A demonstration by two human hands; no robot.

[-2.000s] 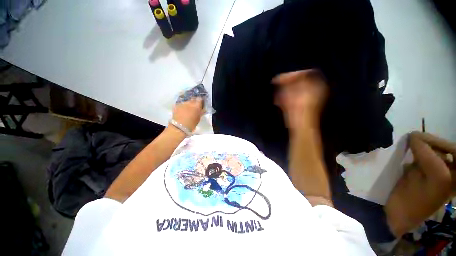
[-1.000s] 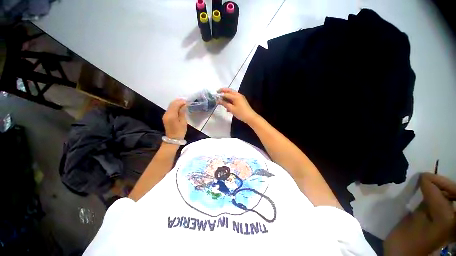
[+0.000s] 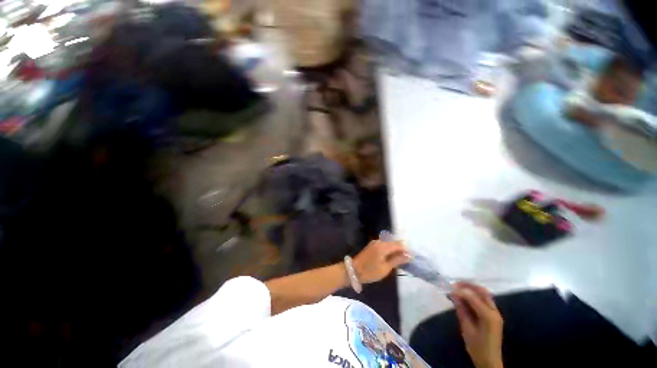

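A clear plastic bag [image 3: 426,273] is stretched between my two hands over the near left edge of the white table; the view is blurred and its contents cannot be told. My left hand [image 3: 380,260], with a pale bracelet at the wrist, grips its left end. My right hand [image 3: 478,316] pinches its right end in the fingertips. Black cloth [image 3: 533,327] lies on the table under and right of my right hand, cut off by the lower edge of the picture.
Blurred thread cones [image 3: 537,219] stand on the white table [image 3: 447,158]. A person in light blue [image 3: 569,136] leans at the table's far right side. Pale blue-grey cloth [image 3: 447,36] lies at its far end. A grey cloth bundle [image 3: 317,208] and dark heaps [image 3: 173,65] are on the floor.
The view has swung left, showing more floor and the far person. Both hands still hold the bag, which is now drawn out longer and flatter between them.
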